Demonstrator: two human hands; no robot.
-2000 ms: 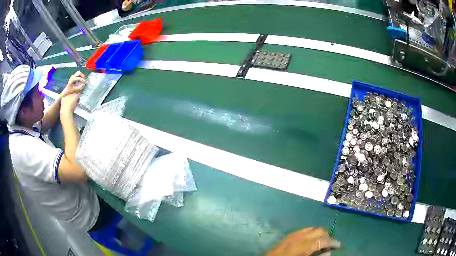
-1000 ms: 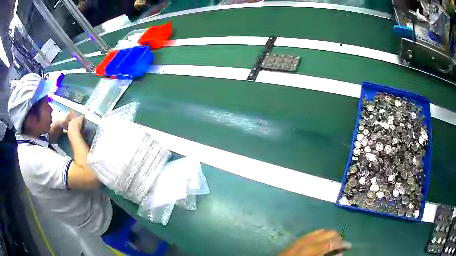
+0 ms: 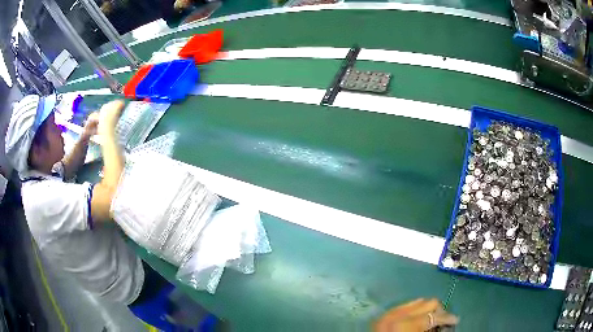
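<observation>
My left hand (image 3: 416,316) shows at the bottom edge, right of the middle, cut off by the frame. Its fingers point right and are bent; whether they hold anything cannot be told. My right hand is not in view. Just beyond and to the right lies a blue tray (image 3: 558,224) full of loose, shiny round metal parts (image 3: 500,194). Dark fixture plates (image 3: 575,298) with silver parts in rows lie at the lower right edge, partly cut off.
Stacked clear plastic bags (image 3: 169,207) lie at left beside a seated person in a cap (image 3: 71,220). Blue (image 3: 167,81) and red (image 3: 203,47) bins stand beyond. Another plate (image 3: 366,81) lies by a dark strip (image 3: 341,76) on the green surface. A bench machine (image 3: 556,48) stands upper right.
The view has shifted, so the tray and bench things sit further right than at first. My left hand stays low by the tray. The seated person's hands have moved.
</observation>
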